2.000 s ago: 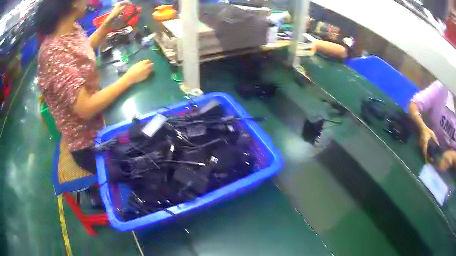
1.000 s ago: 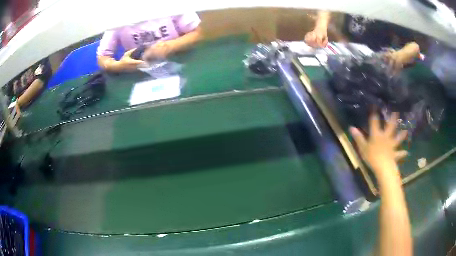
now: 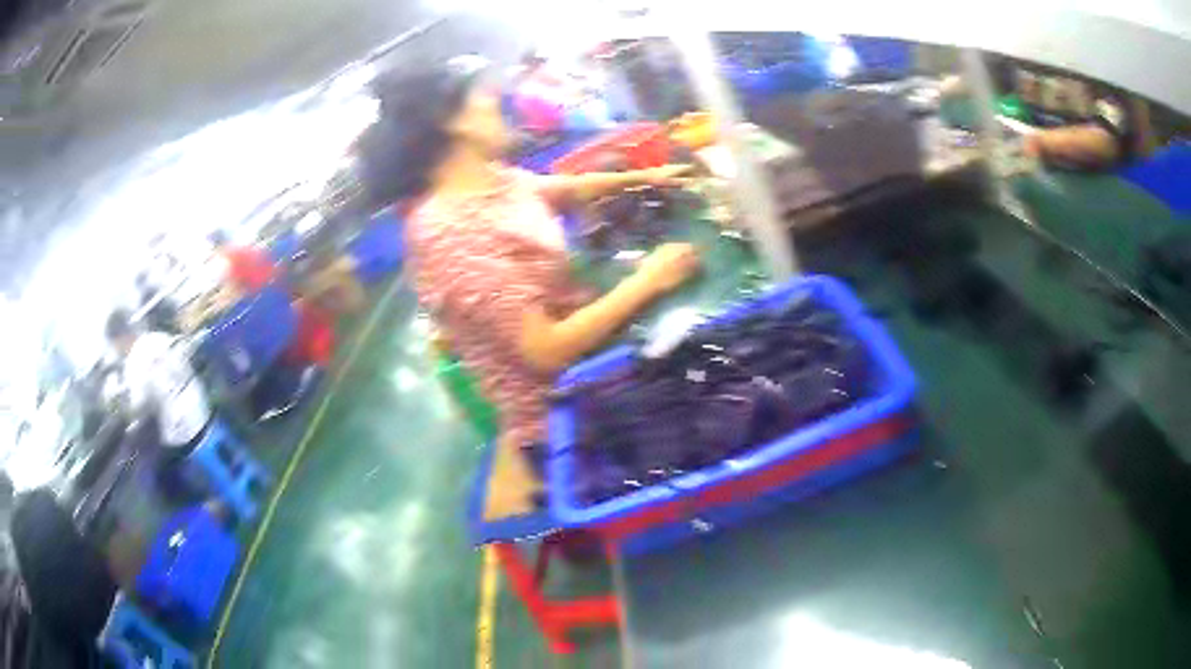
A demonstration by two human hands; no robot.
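Neither my left hand nor my right hand is in view. A blue-rimmed turnover basket (image 3: 734, 473) stands on the green bench edge right of centre. It is heaped with black power adapters (image 3: 718, 399) and their cords, blurred by motion. A pale patch lies at the heap's back left. A red basket (image 3: 764, 491) shows as a band under the blue rim. Dark blurred items lie on the green conveyor belt (image 3: 1006, 484) to the right of the basket.
A co-worker in a pink patterned top (image 3: 490, 281) sits behind the basket on a red-legged stool (image 3: 575, 612). A white post (image 3: 745, 157) rises beyond it. Cartons (image 3: 836, 144) stand behind the post. Other people and blue stools are at far left.
The view has swung left, from the belt and divider bar back to the basket and seated co-worker. The bare hand reaching at the right one second ago is out of the picture.
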